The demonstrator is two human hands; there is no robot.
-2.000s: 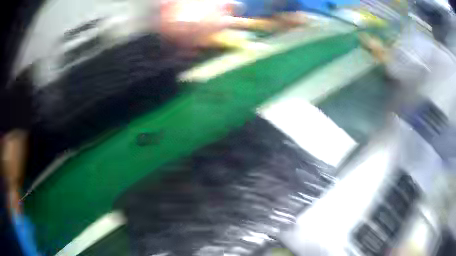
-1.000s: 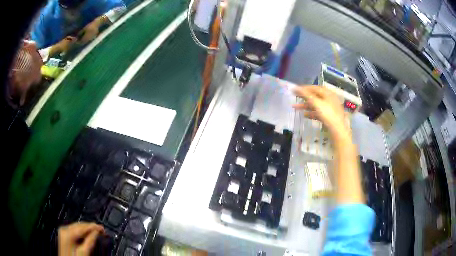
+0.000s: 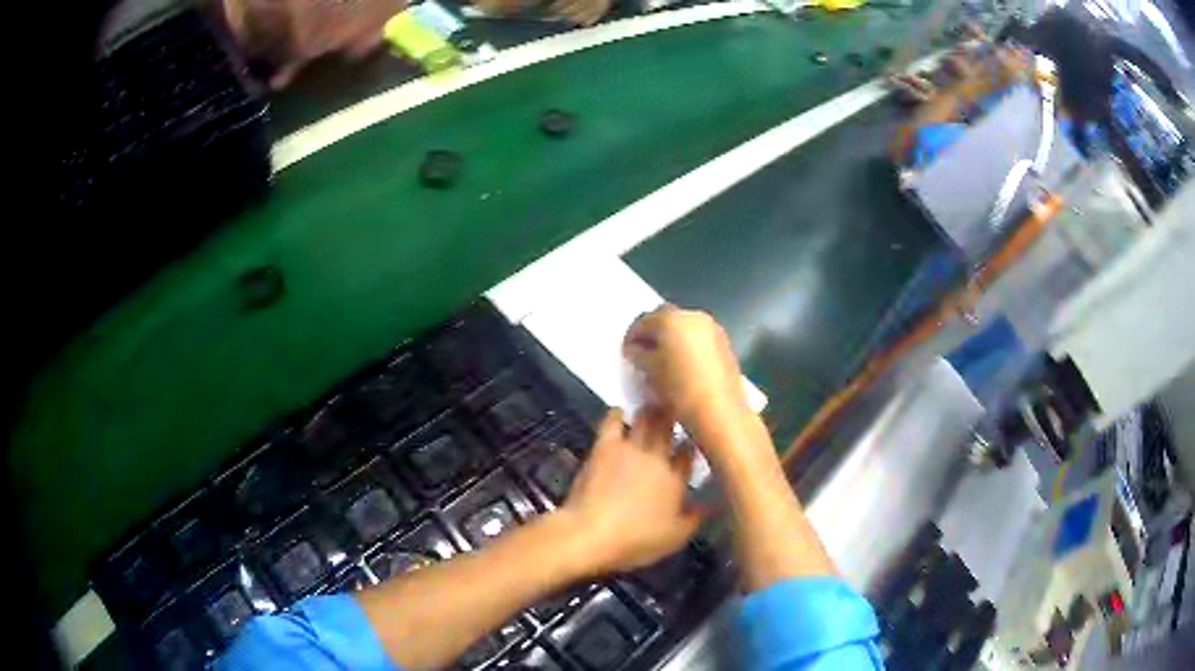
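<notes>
A white sheet (image 3: 577, 308) lies beyond the black blister tray (image 3: 433, 459), at its upper right end. My left hand (image 3: 636, 492) is at the tray's corner, with its fingers on or just over the sheet. My right hand (image 3: 684, 361) is over the sheet, just above my left hand in view, with its fingers bent. A dark spot shows at the right fingertips; I cannot tell whether it is a part or shadow. The hands hide the middle of the sheet. Several tray pockets show black parts.
Several small black parts (image 3: 440, 168) lie on the green conveyor belt (image 3: 354, 236). A dark stack of trays (image 3: 164, 118) and a person's hand (image 3: 308, 33) are across the belt. The white machine bed with a black fixture (image 3: 930, 590) is at the lower right, blurred.
The view has swung from the machine to the tray and belt. My right hand has left the machine area and is over the white sheet; my left hand has moved up along the tray to it.
</notes>
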